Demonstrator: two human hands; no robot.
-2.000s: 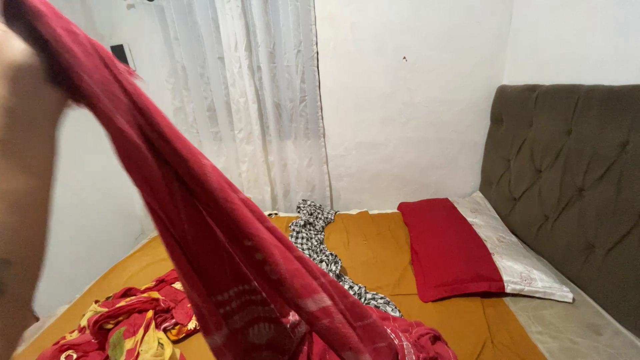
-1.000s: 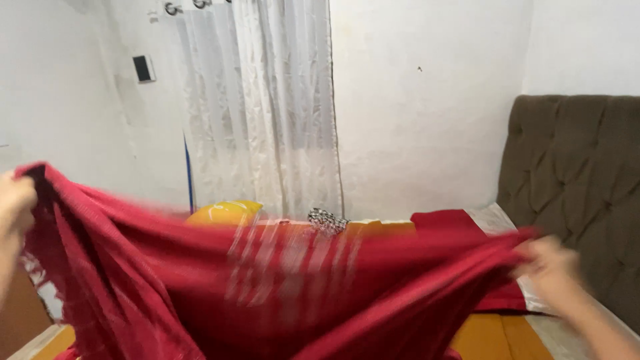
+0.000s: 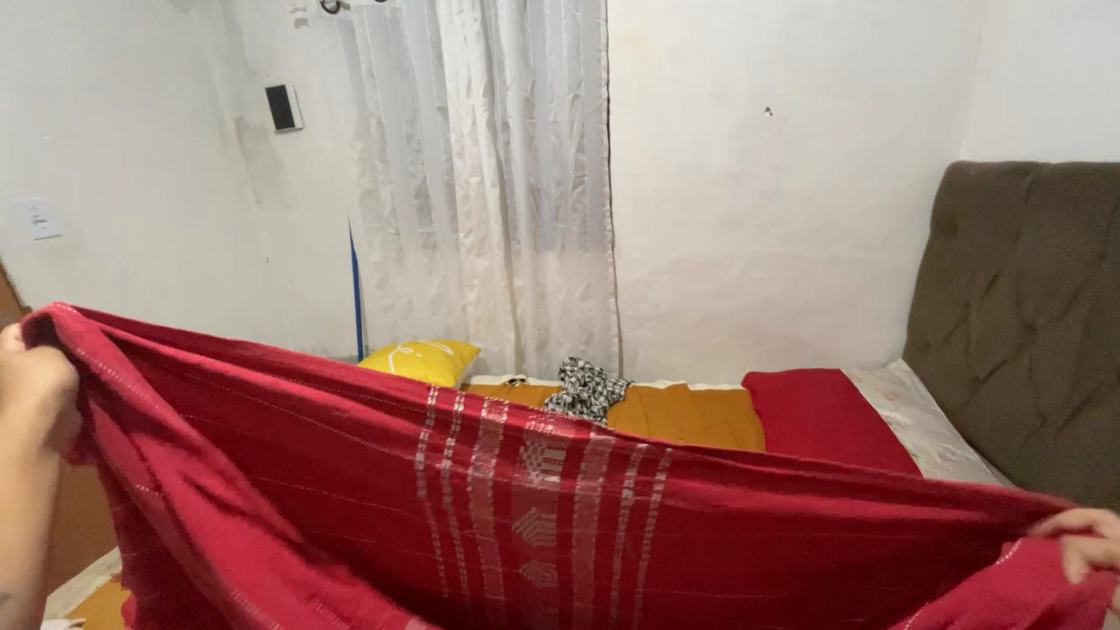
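Observation:
A red woven cloth (image 3: 542, 507) with pale stripes and small woven figures hangs stretched between my two hands over the bed. My left hand (image 3: 39, 385) grips its upper left corner at the left edge of the view. At the right edge, my right hand (image 3: 1085, 538) holds the other upper end, where some cloth is bunched below the fingers. The lower part of the cloth runs out of view and hides much of the bed.
Behind the cloth lie a yellow pillow (image 3: 420, 361), a black-and-white patterned cloth (image 3: 584, 389), a mustard sheet (image 3: 687, 416) and a red pillow (image 3: 827, 420). A tufted brown headboard (image 3: 1019, 324) stands at right, a white curtain (image 3: 490, 192) at the back wall.
The red cloth hung slanting from near my left hand; now it is spread wide between both hands. My right hand has come into view, and the view has tilted up.

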